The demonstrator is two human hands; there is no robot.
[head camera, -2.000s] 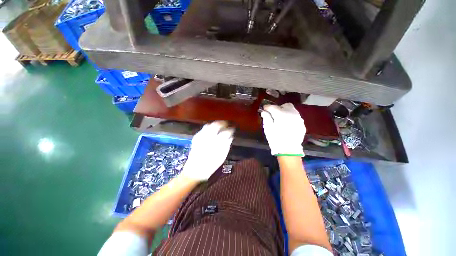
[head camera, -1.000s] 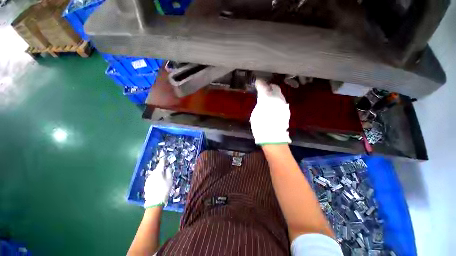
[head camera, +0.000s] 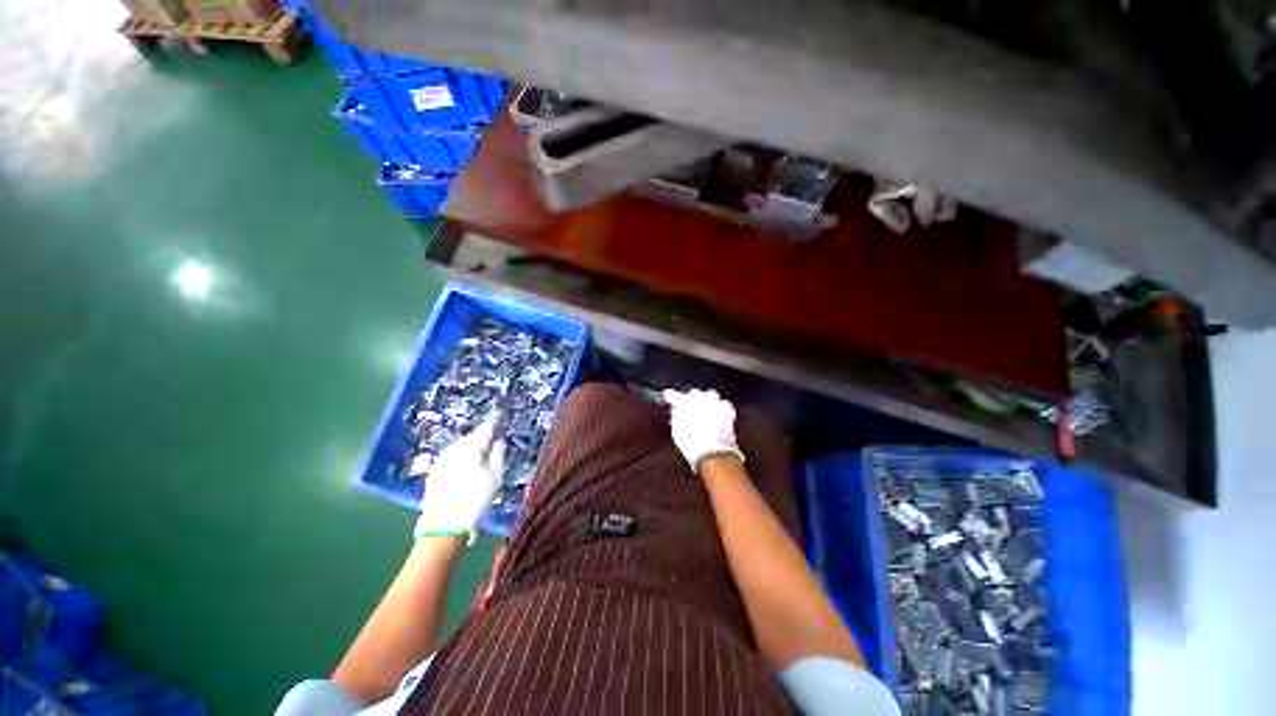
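Observation:
My left hand, in a white knit glove with a green cuff, is over the near part of the left-hand parts bin, its fingertips at the heap of small metal parts. Whether it grips a part cannot be told. My right hand, gloved the same, is over the brown striped apron, fingers curled in; a small pale bit shows at its fingertips, too small to name. The die sits at the back of the red work board.
The press frame crosses the top. A slotted clamp bar lies at the board's left end. The right-hand parts bin holds grey parts. Red handles and a cluttered tray are at the right. Blue crates stand at left.
My right hand has come back from the die to above the apron. My left hand stays at the left bin, slightly shifted. The view has tilted down and turned.

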